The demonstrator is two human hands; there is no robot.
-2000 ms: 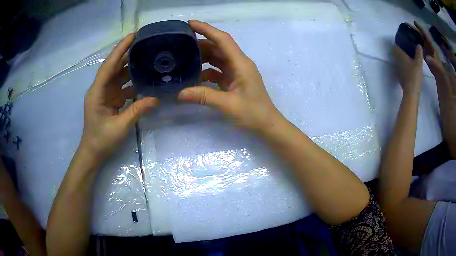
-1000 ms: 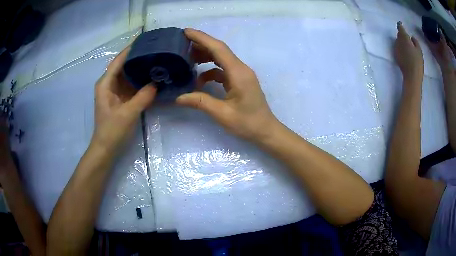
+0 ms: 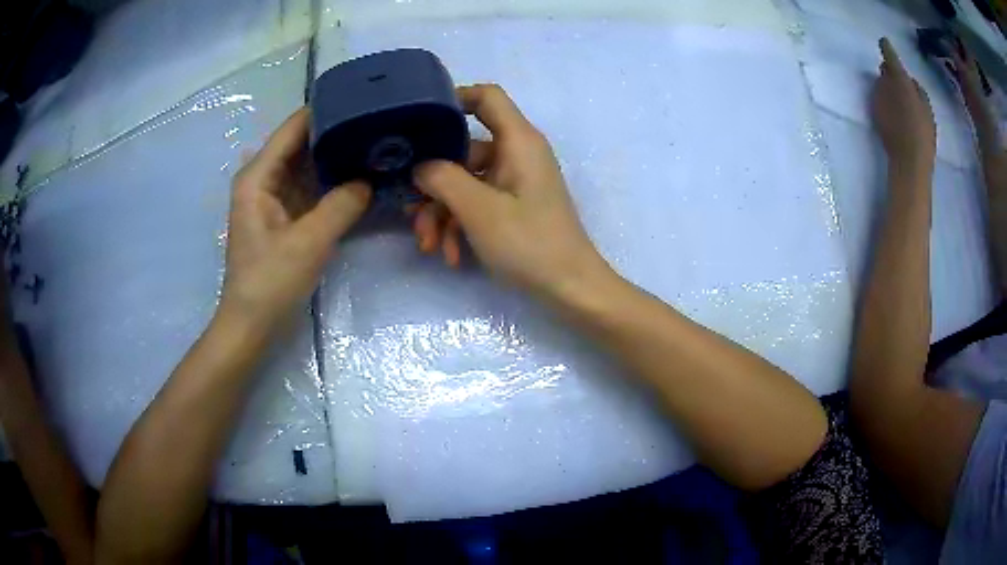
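A dark plastic housing is held above the white bench sheet, its open side tilted toward me and a round boss showing inside. My left hand grips its left side, with the thumb at the lower rim. My right hand grips its right side, with the thumb tip inside the opening near the boss and some fingers curled below. The far fingers of both hands are partly hidden behind the housing.
White foam sheet covers the bench, with shiny film near the front. Small star-shaped parts lie at the far left. A small dark scrap lies near the front edge. Another person's arms are at the right; an arm shows at lower left.
The housing has tilted so its outer top wall shows more, and has shifted slightly right. My right thumb has moved from below the rim into the opening.
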